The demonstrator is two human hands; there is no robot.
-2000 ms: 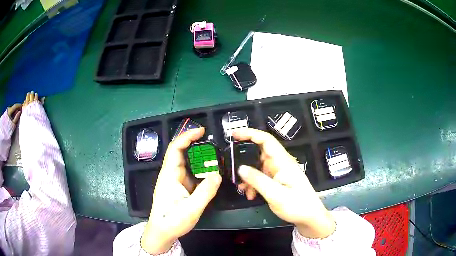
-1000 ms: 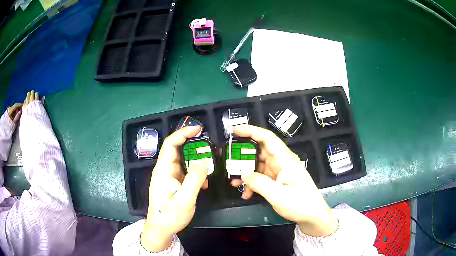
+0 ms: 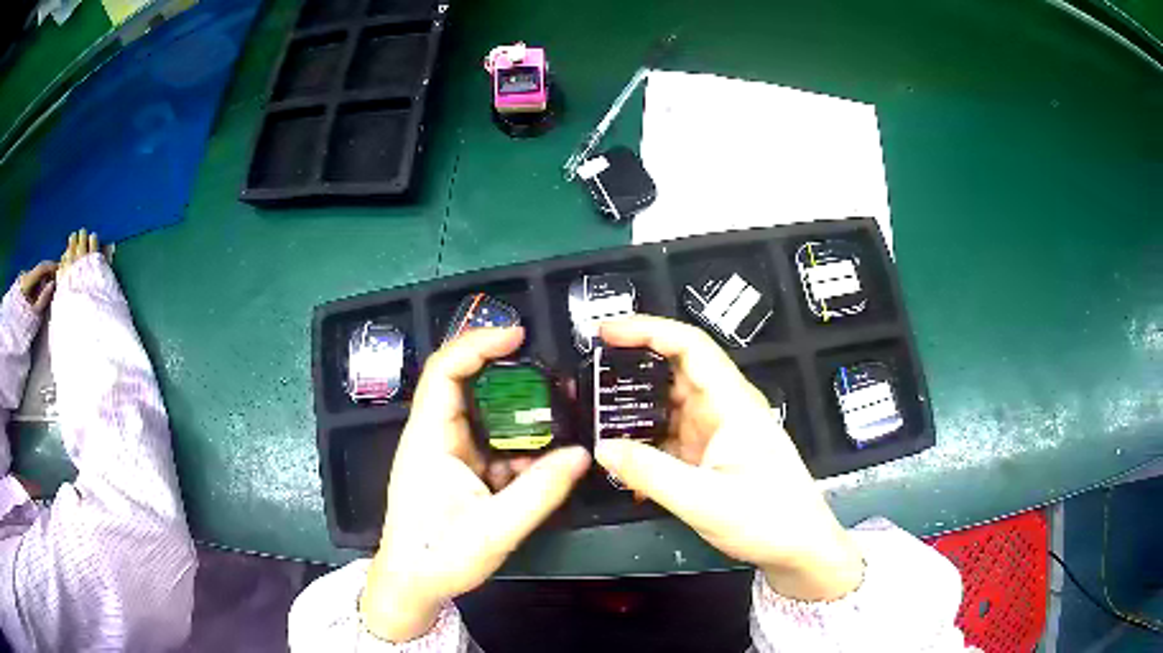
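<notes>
My left hand [image 3: 466, 491] holds a watch head [image 3: 515, 402] with a green lit screen and a small pale strip across it. My right hand [image 3: 727, 459] holds a second watch head [image 3: 630, 393] with a black screen and lines of white text. The two watches are side by side above the foam tray [image 3: 334, 478]. Several watch heads lie in the tray pockets, including one with white strips [image 3: 730, 304] and one with a blue line [image 3: 869, 403]. My hands partly hide the near row; its leftmost pocket is empty.
Behind the tray are a pink tally counter [image 3: 519, 83], a clear pen [image 3: 614, 119], a separate dark watch unit [image 3: 621, 184] and a white paper sheet [image 3: 765, 160]. An empty foam tray [image 3: 338, 144] and blue mat [image 3: 134, 128] lie upper left. Another person's sleeves [image 3: 109, 383] are at left.
Since one second ago, the right-hand watch's screen has changed from green to black with white text. The left-hand watch still shows green, and its pale strip sits lower. Both hands still hold their watches.
</notes>
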